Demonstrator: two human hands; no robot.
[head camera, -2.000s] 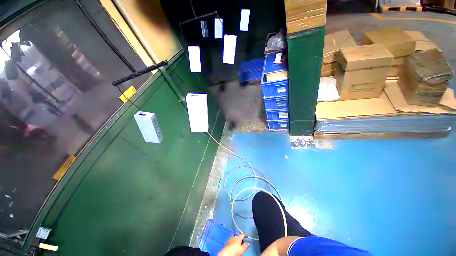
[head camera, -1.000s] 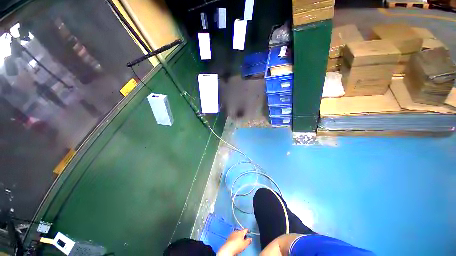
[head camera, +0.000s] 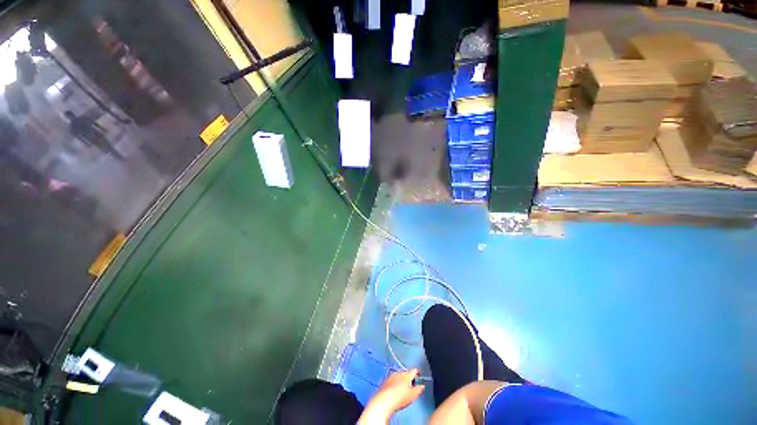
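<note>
My left hand (head camera: 398, 388) is at the bottom centre, fingers bent, with a pale hose (head camera: 388, 332) at its fingertips. Whether the fingers grip it is unclear. The hose lies in loops on the blue floor and runs up to the green wall. My right hand is out of view; only a bare forearm and blue sleeve show. Two white housings (head camera: 273, 159) (head camera: 355, 133) hang below a dark hanger bar (head camera: 267, 62). Other white housings with dark openings (head camera: 98, 365) (head camera: 170, 412) are at the lower left, the lowest cut off by the edge.
A low blue crate (head camera: 358, 371) lies by the wall, left of my hand. My dark-clothed legs (head camera: 450, 353) are beside the hose. Blue bins (head camera: 470, 133) stand by a green pillar (head camera: 525, 116). Cartons (head camera: 628, 108) are stacked beyond it. More white housings (head camera: 402, 39) hang at the top.
The hanging housings have shifted up and right in the view. The lower-left housings have come into view. The hand, leg and hose show slightly higher. The pillar and cartons have shifted right and up.
</note>
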